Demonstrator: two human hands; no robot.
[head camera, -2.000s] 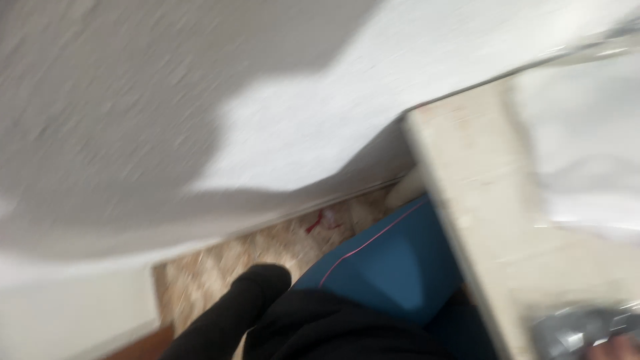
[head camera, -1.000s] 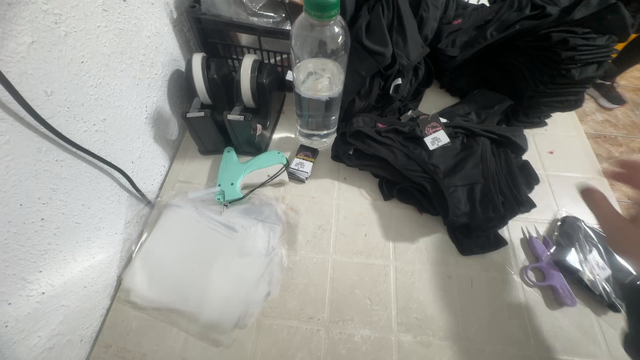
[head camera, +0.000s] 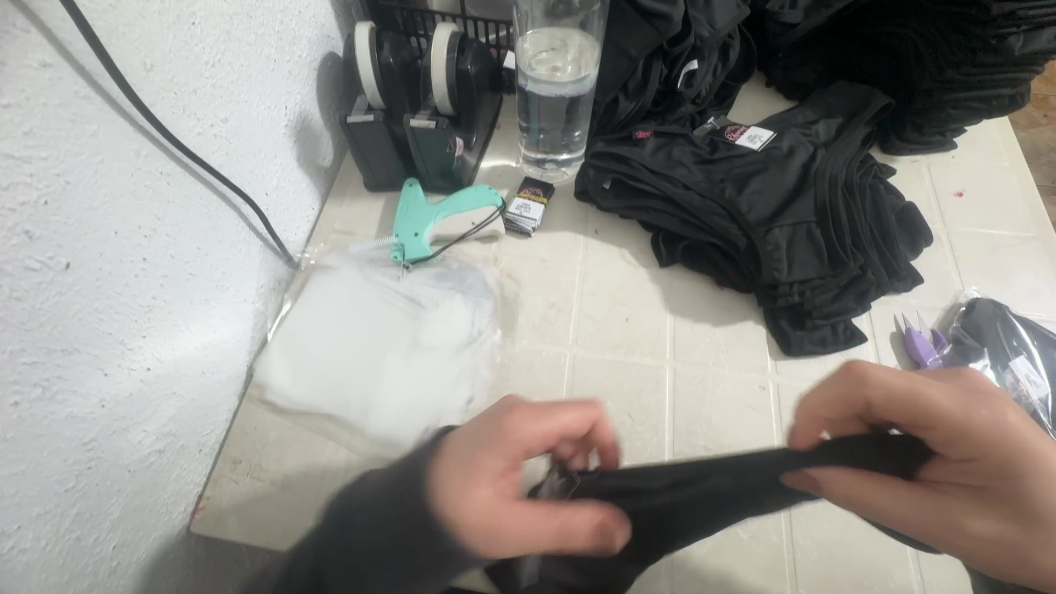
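Observation:
Near the bottom of the view, my left hand (head camera: 536, 478) curls round the left end of a black fabric garment (head camera: 693, 503), its thumb and fingers blurred; whether it grips the cloth is unclear. My right hand (head camera: 932, 462) pinches the garment's upper edge at the right. Beyond them lies a stack of black briefs (head camera: 742, 206) with a hang tag (head camera: 747, 134) on top. Clear plastic bags (head camera: 388, 338) lie to the left, touching a turquoise tagging gun (head camera: 437, 216). Beside the gun is a small pile of printed tags (head camera: 529, 206).
Two tape dispensers (head camera: 412, 107) and a plastic water bottle (head camera: 557, 91) stand at the back. Further black garments (head camera: 916, 66) are piled at the back right. Purple-handled thread snips (head camera: 922, 345) lie by a bagged black garment (head camera: 1011, 355). A white wall (head camera: 124, 289) borders the table on the left.
Both hands are now in view around a black garment; one second ago only part of a hand showed at the right edge. The view has swung from floor and wall to the table.

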